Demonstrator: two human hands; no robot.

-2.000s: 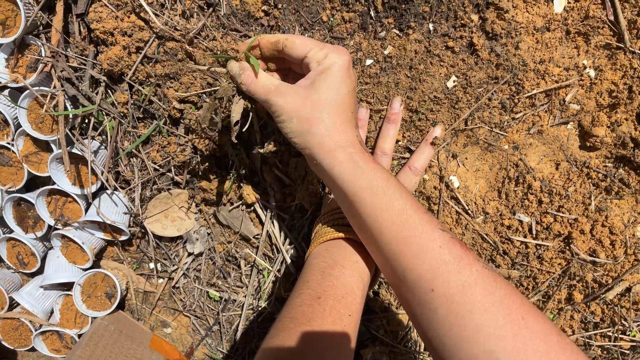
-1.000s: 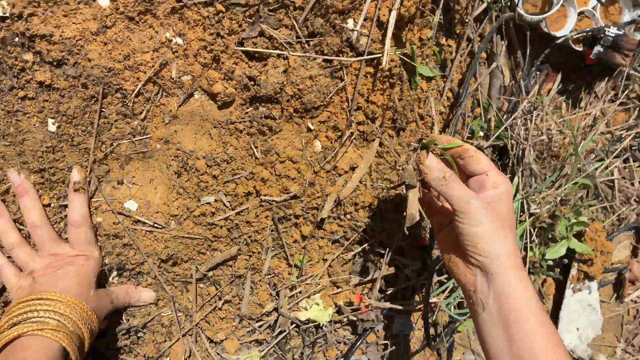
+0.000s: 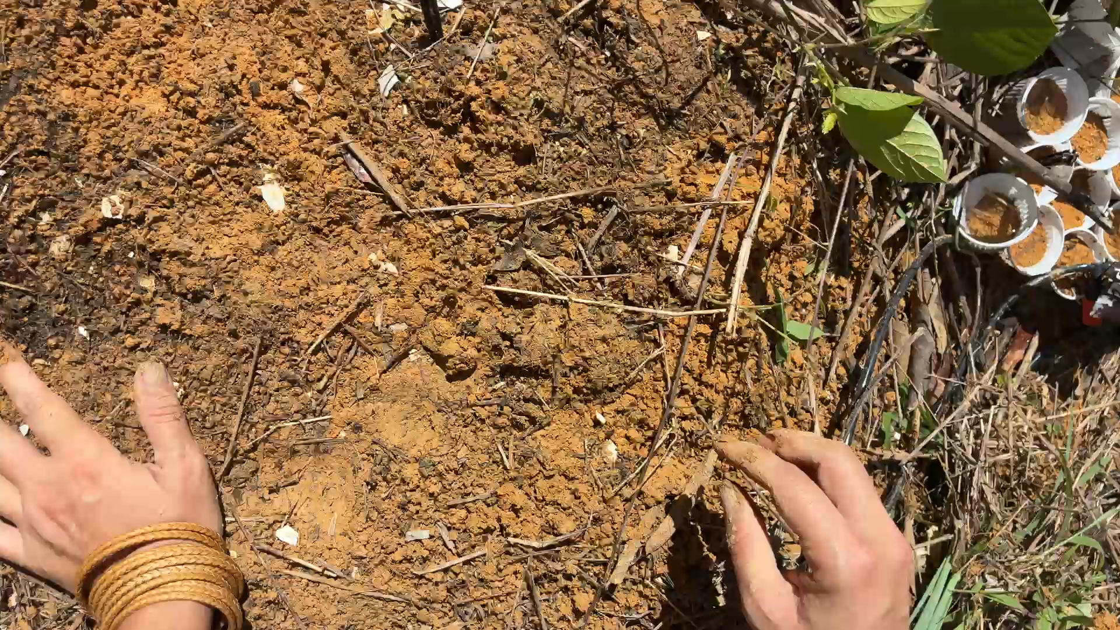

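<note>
My left hand (image 3: 96, 481) rests flat on the orange-brown soil (image 3: 350, 420) at the lower left, fingers spread and nothing held. Several woven tan bracelets (image 3: 162, 573) circle its wrist. My right hand (image 3: 822, 534) is low over the soil at the lower right, thumb and fingertips a little apart. Its fingertips are beside a dry brown leaf strip (image 3: 669, 529). No held item can be made out between them; the palm side is hidden.
White plastic cups (image 3: 997, 212) filled with orange soil stand at the upper right, behind a woody stem (image 3: 971, 122) with green leaves (image 3: 892, 140). A dark thin hose (image 3: 884, 341) runs near the dry grass (image 3: 1032, 472). Dry twigs (image 3: 604, 302) lie across the soil.
The view has shifted a lot. Earlier my right hand pinched a small green sprig; now no sprig shows in it and its fingers are lower by the soil. My left hand remains spread.
</note>
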